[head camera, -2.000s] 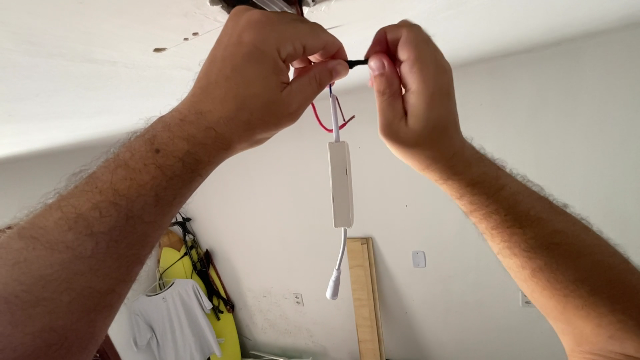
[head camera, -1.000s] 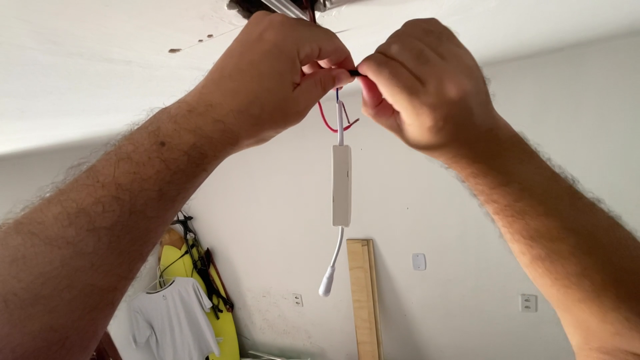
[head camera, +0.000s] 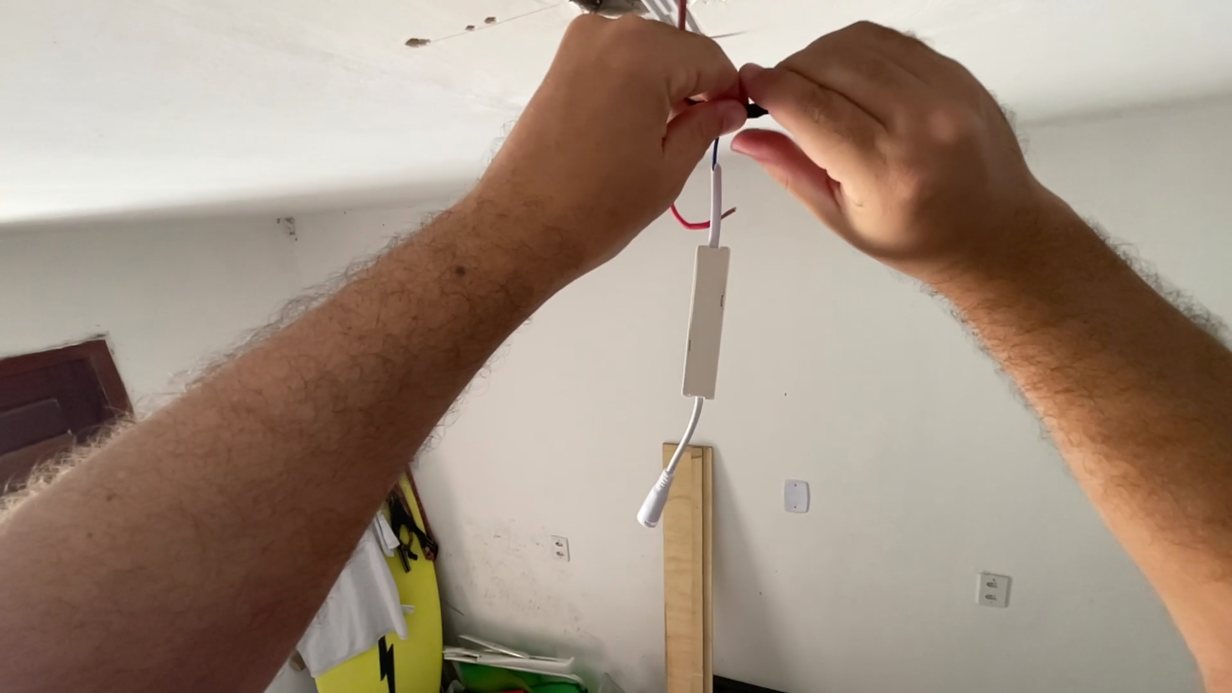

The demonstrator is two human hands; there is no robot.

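Note:
My left hand (head camera: 640, 135) pinches a wire joint wrapped in black tape (head camera: 757, 111) between thumb and forefinger, just below the ceiling. At the joint's other end is my right hand (head camera: 876, 144), its index fingertip close by and its thumb apart from it; whether it grips anything is unclear. A white LED driver (head camera: 706, 322) hangs beneath by its white upper cable, where a blue wire (head camera: 714, 154) shows. Its lower lead ends in a white barrel connector (head camera: 654, 500). A red wire (head camera: 688, 223) curves loose beside the cable.
Wires come down from a ceiling hole (head camera: 611, 6) behind my left hand. Wooden boards (head camera: 684, 568) lean on the far wall, near a switch plate (head camera: 796, 496) and outlets (head camera: 992, 589). A yellow surfboard (head camera: 423, 606) and a white shirt (head camera: 356, 606) are lower left.
My right thumb, earlier against the fingers at the black joint, is now spread down away from it. My left hand keeps its pinch. The view has shifted somewhat.

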